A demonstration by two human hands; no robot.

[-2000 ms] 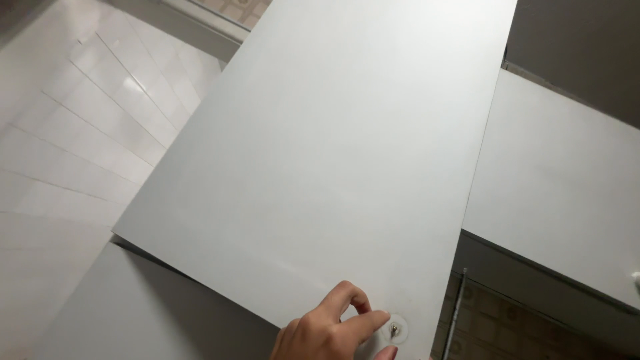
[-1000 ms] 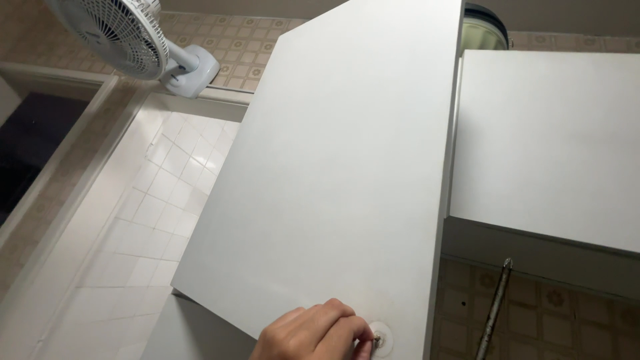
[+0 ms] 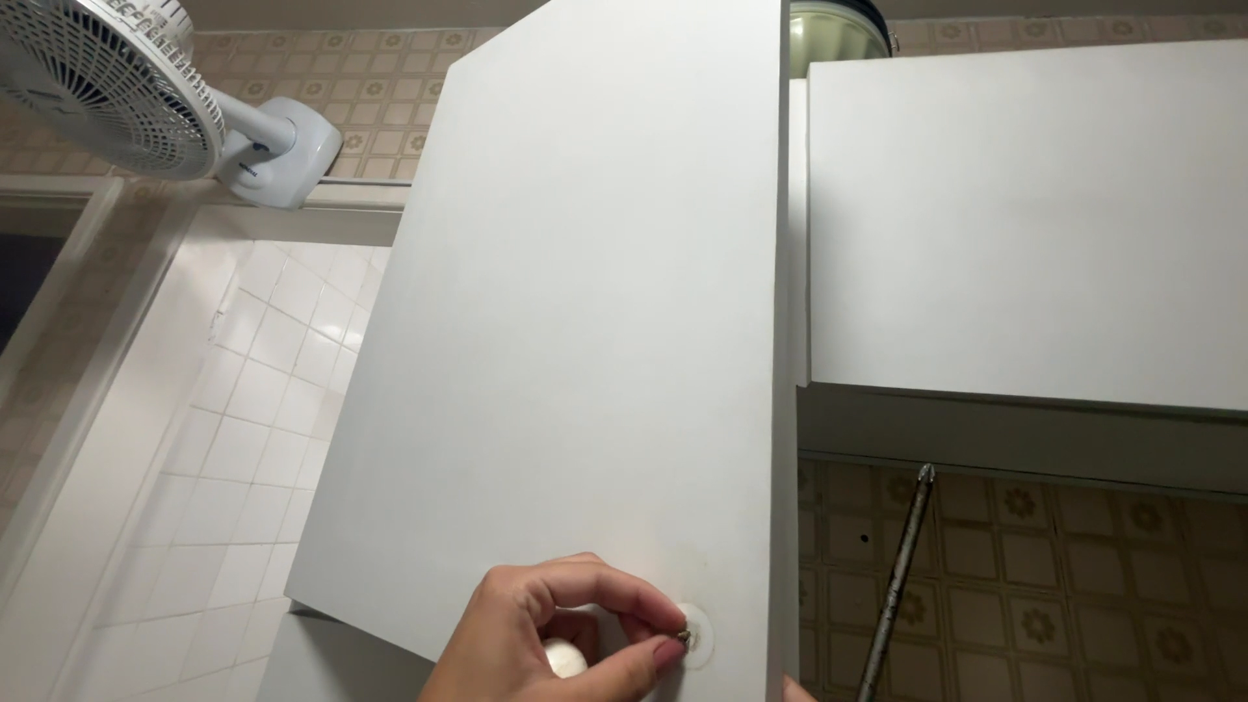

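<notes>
My left hand (image 3: 565,629) is at the lower part of a white cabinet door (image 3: 604,322). Its thumb and index finger pinch a small metal screw (image 3: 685,637), set in a pale round mark (image 3: 698,639) on the door. Behind those fingers, a round white knob (image 3: 565,658) shows inside the same hand. Only a sliver of my right hand (image 3: 798,691) appears beyond the door's edge at the bottom; its grip is hidden. Close to it, the shaft of a Phillips screwdriver (image 3: 895,585) rises with its tip upward, its handle out of frame.
A second white cabinet door (image 3: 1024,224) is on the right, with a green container (image 3: 829,39) above it. At upper left, a white fan (image 3: 107,88) is mounted near a door frame (image 3: 146,341). Patterned wall tiles (image 3: 1033,585) lie beyond the screwdriver.
The left hand stays by the round mark, its fingers now pinching the screw in clearer view. The screwdriver shaft has come into view at right since two seconds ago. The view has tilted up.
</notes>
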